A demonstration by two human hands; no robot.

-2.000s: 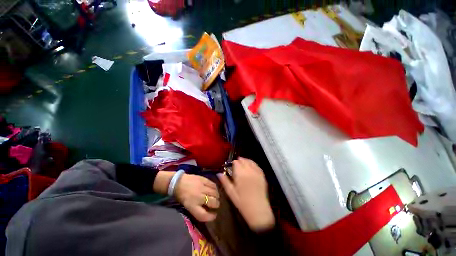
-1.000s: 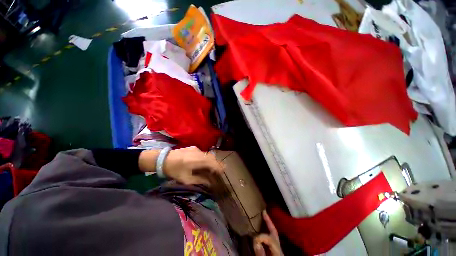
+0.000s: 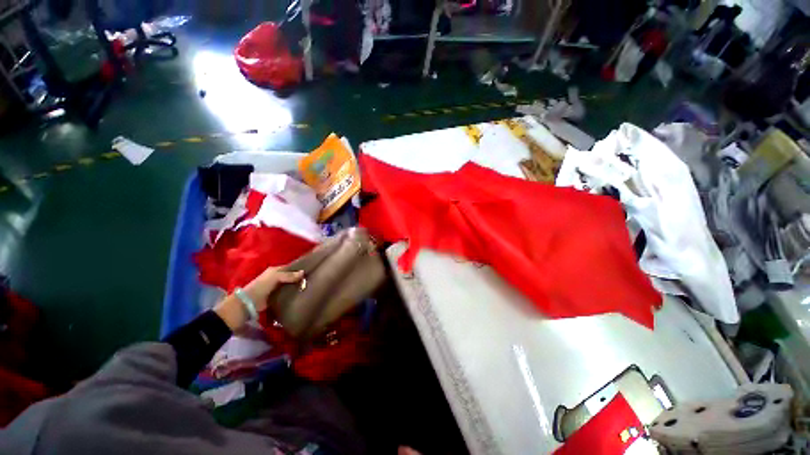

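Note:
My left hand (image 3: 265,286), with a pale bracelet at the wrist, grips the near end of a boxy brown bag (image 3: 330,283). The bag is tilted over the blue bin (image 3: 184,258) and covers part of the red cloth (image 3: 233,256) in it. A small bit of skin at the bottom edge looks like a fingertip of my right hand (image 3: 408,451); the rest is out of the picture. A red strip (image 3: 606,430) lies under the sewing machine head (image 3: 724,421), cut off below.
A large red panel heap (image 3: 524,233) lies across the white table (image 3: 448,342). White cloth pieces (image 3: 662,209) lie beyond it, with grey pieces (image 3: 755,222) further right. An orange packet (image 3: 330,175) stands at the bin's far end. Other work stations stand across the green floor.
The brown bag has moved from beside the table up and forward over the bin, in my left hand. My right hand has dropped almost out of view. The camera has tilted up.

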